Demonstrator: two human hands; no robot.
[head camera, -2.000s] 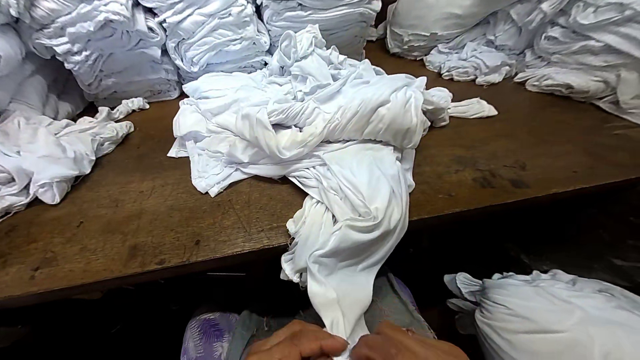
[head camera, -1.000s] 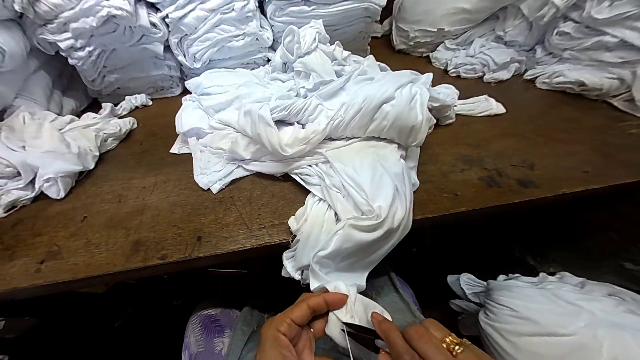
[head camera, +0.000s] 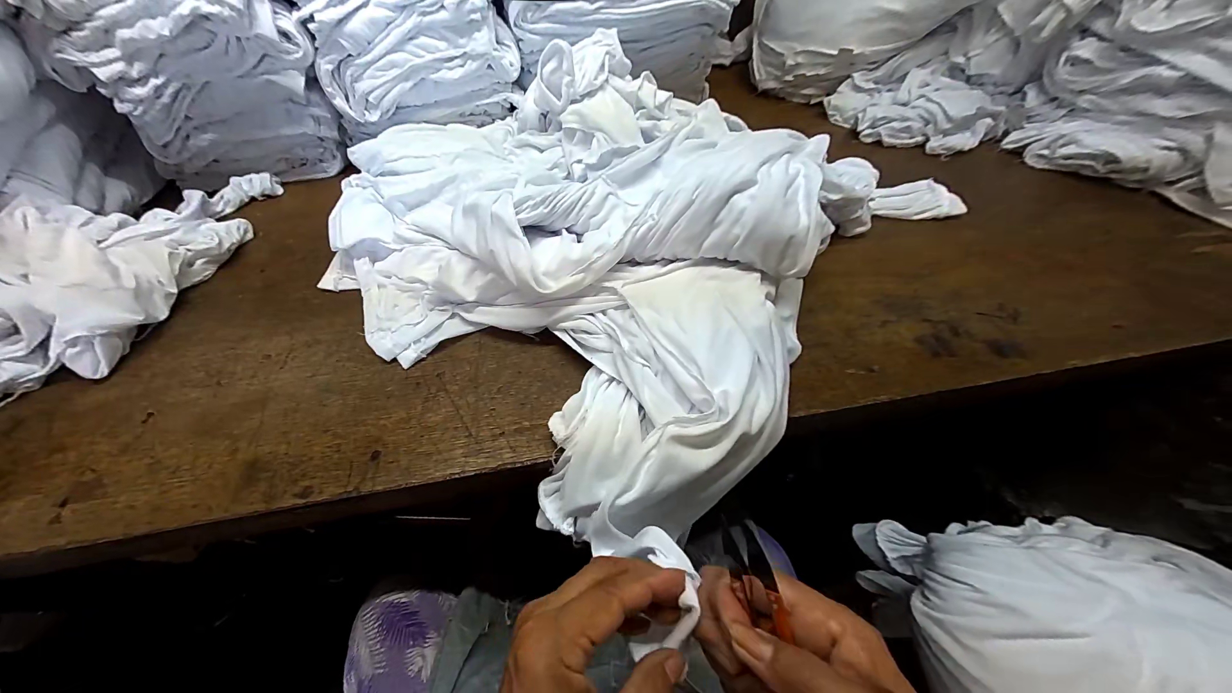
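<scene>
A rumpled pile of white fabric lies on the wooden table, and part of it hangs over the front edge down to my hands. My left hand grips an end of this cloth between thumb and fingers. Close beside it on the right, my right hand holds a small cutting tool with dark blades and orange handles, blades pointing up. The right fingertips are at the cloth's edge; whether they also pinch it is hidden.
Stacks of folded white cloth line the back of the table. More loose white fabric lies at the left, with further heaps at the back right. A full white cloth bundle sits below the table at the lower right.
Two seconds ago both hands were low at the frame's edge; they have risen and turned, still at the cloth's end. The tool's dark blades now point upward beside the cloth.
</scene>
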